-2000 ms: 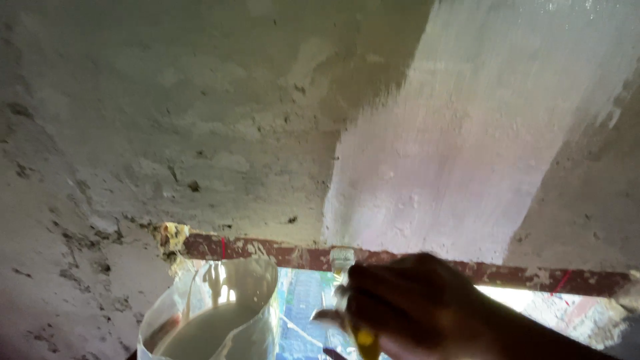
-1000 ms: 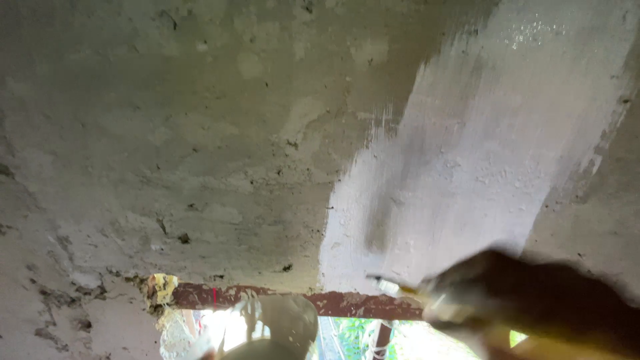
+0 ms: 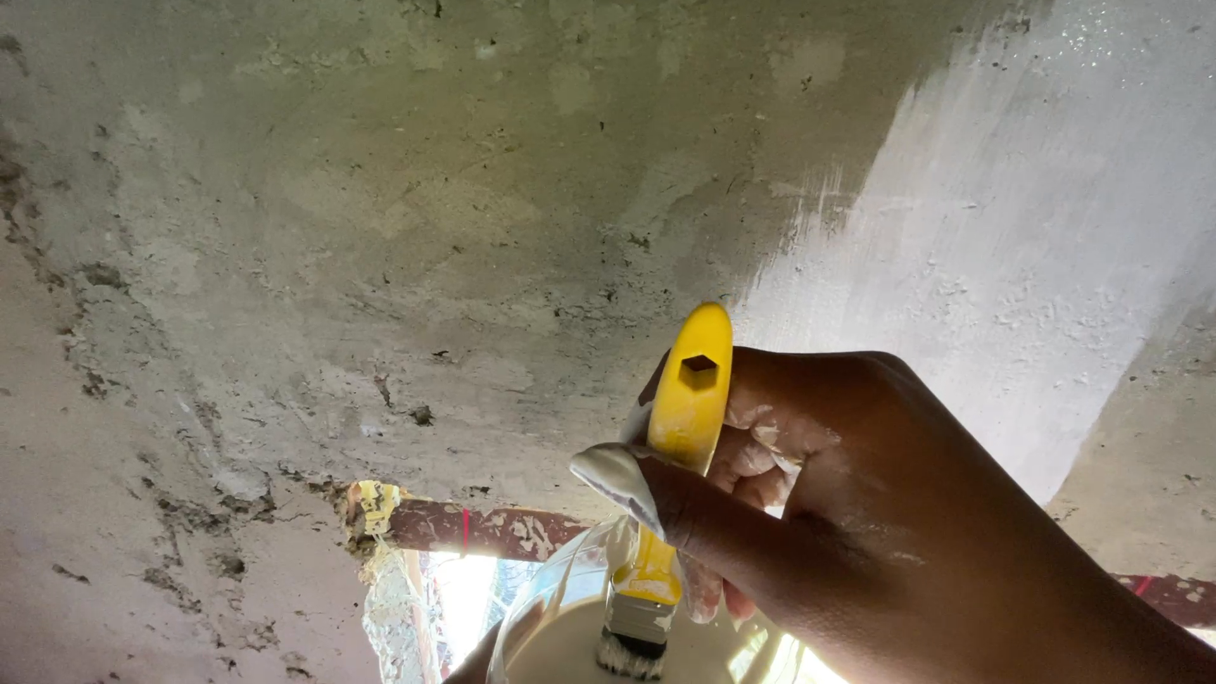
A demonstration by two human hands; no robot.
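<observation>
My right hand (image 3: 826,475) grips the yellow plastic handle of a paintbrush (image 3: 689,408), its thumb coated with whitish paint. The brush points down, its metal ferrule and dark, paint-smeared bristles at the whitish liquid paint (image 3: 560,646) in a clear container (image 3: 532,594). Below left of the container, a small dark part of my left hand (image 3: 480,657) shows against its side; its fingers are mostly hidden. Behind the hands a rough plastered surface (image 3: 427,237) carries a broad band of fresh whitish paint (image 3: 1007,247) on the right.
A reddish-brown frame bar (image 3: 494,530) with chipped paint runs along the lower edge of the plaster, above a bright opening (image 3: 465,598). Broken, crumbling plaster (image 3: 375,522) surrounds the bar's left end. Cracks and pits mark the wall at left (image 3: 190,532).
My right hand has moved left from the painted band to the container, and the brush now points down into it. The whitish coating reaches further left near the bar than two seconds ago is unclear.
</observation>
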